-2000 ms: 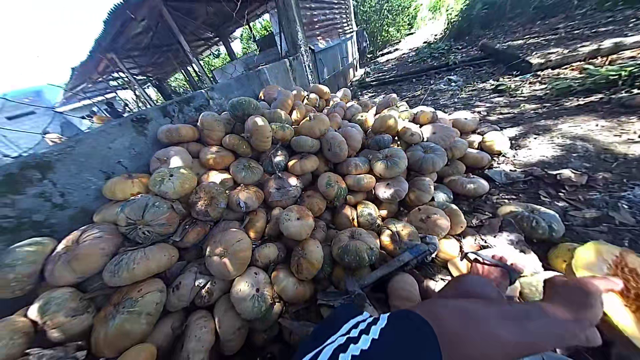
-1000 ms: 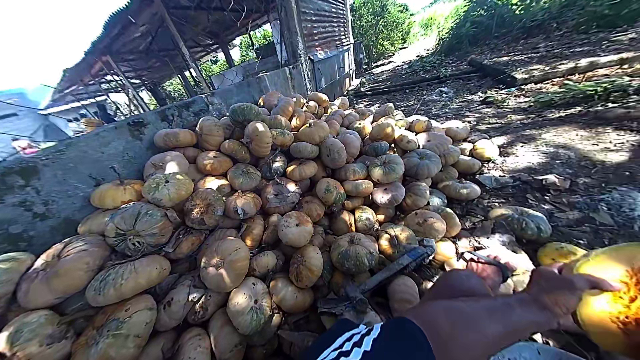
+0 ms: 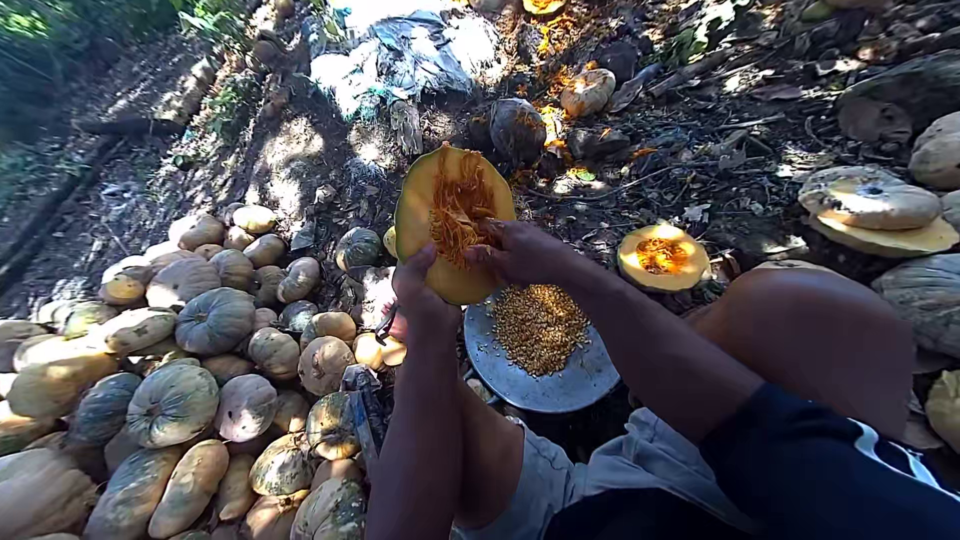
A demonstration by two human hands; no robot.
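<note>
A cut pumpkin half [image 3: 420, 199] is held up in front of me, its orange stringy pulp facing me. My left hand [image 3: 424, 289] grips its lower left edge, the thumb on the cut face. My right hand [image 3: 517, 251] has its fingers in the pulp at the middle; whether they pinch some of it is hard to tell. Below the half, a round metal pan [image 3: 525, 390] holds a heap of pumpkin seeds [image 3: 540, 330]. Another open pumpkin half [image 3: 662, 257] lies cut side up on the ground right of the pan.
A large pile of whole pumpkins [image 3: 217, 322] spreads along the left. A dark bladed tool [image 3: 365, 420] lies beside my left forearm. More pumpkins [image 3: 870, 199] are at the right. Scraps of orange pulp, a whitish crumpled sheet [image 3: 405, 60] and dry leaves lie on the ground ahead.
The view has swung far to the right. Both hands now show at the pumpkin half; in the earlier frames a hand reached toward cut pumpkin at the right edge.
</note>
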